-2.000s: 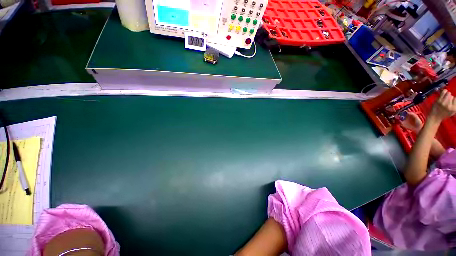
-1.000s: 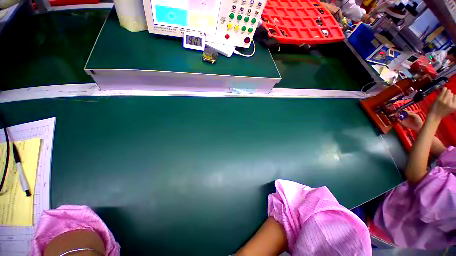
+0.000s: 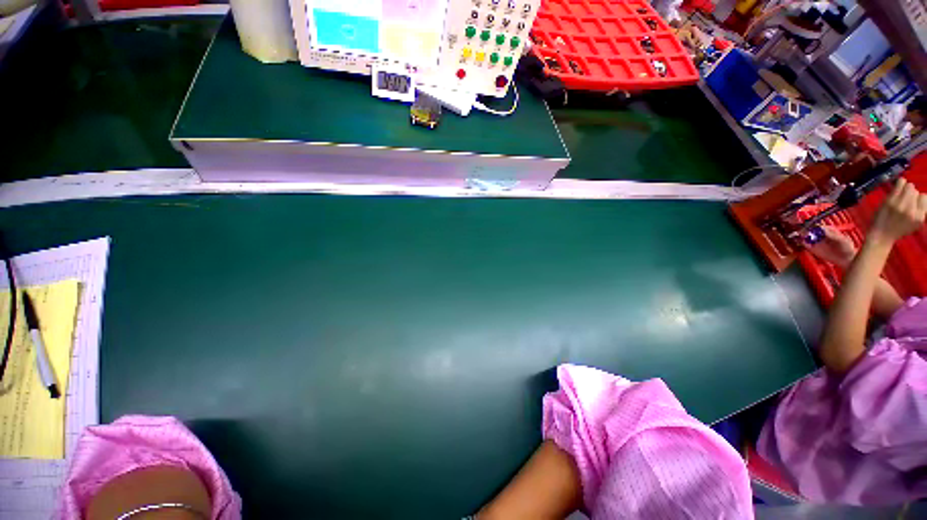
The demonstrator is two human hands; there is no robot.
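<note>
Both my hands are cut off by the bottom edge; only my forearms in pink sleeves show. The left forearm has a thin band near the wrist. The green-matted bench point(image 3: 386, 295) lies in front of me. At the left, a yellow paper point(image 3: 46, 427) lies on a white record sheet point(image 3: 86, 305), with a black and white pen point(image 3: 41, 350) and a black cable point(image 3: 11, 315) across them.
A raised green shelf point(image 3: 264, 107) holds a tester point(image 3: 381, 30), a white cylinder container point(image 3: 266, 30), a small digital display box point(image 3: 393, 81) and a tiny board point(image 3: 426, 113). A red tray point(image 3: 610, 46) stands behind. At right, another person's hands work at a red-brown fixture point(image 3: 757, 229).
</note>
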